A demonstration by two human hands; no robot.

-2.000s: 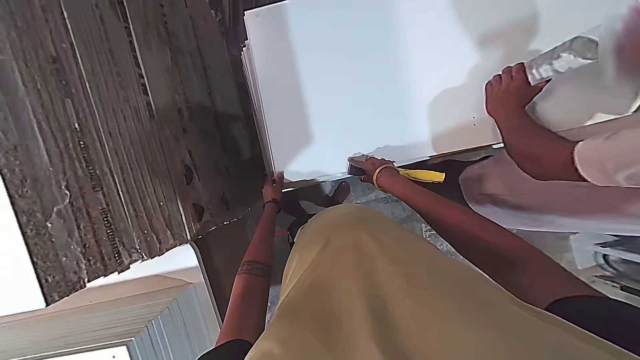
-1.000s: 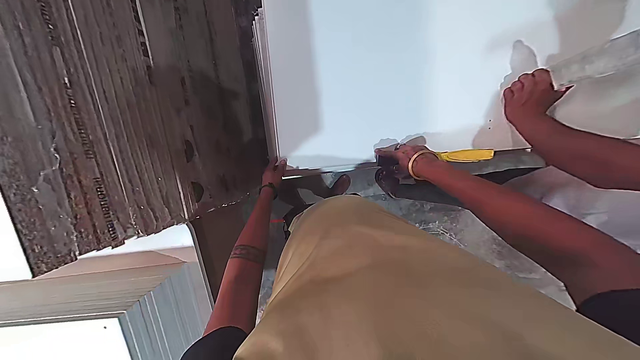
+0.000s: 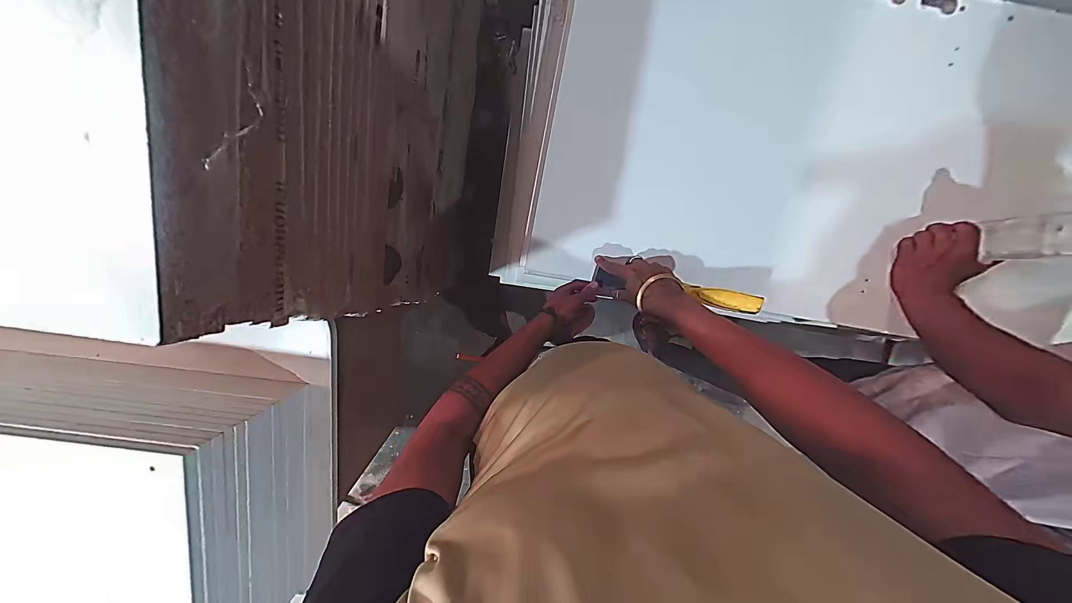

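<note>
A large white board [image 3: 712,167] lies at the top of the head view, with several sheets layered at its left edge. My right hand [image 3: 649,283], with a bangle at the wrist, grips a small dark tool [image 3: 609,278] at the board's near edge. A yellow strip or handle [image 3: 729,300] sticks out behind that hand; whether it joins the dark tool cannot be told. My left hand [image 3: 572,301] is close against the tool's left side, by the same edge. Its fingers are bunched, and what they pinch is not clear.
Another person's hand [image 3: 938,260] rests on the board at the right, beside a pale translucent strip [image 3: 1026,236]. At the left stand a stack of brown-edged sheets [image 3: 327,167] and a stack of pale panels [image 3: 251,494]. Feet show below the board's near edge.
My left hand has left the board's near left corner and moved right along the edge, up to my right hand. The dark tool stays in my right hand. The view has shifted.
</note>
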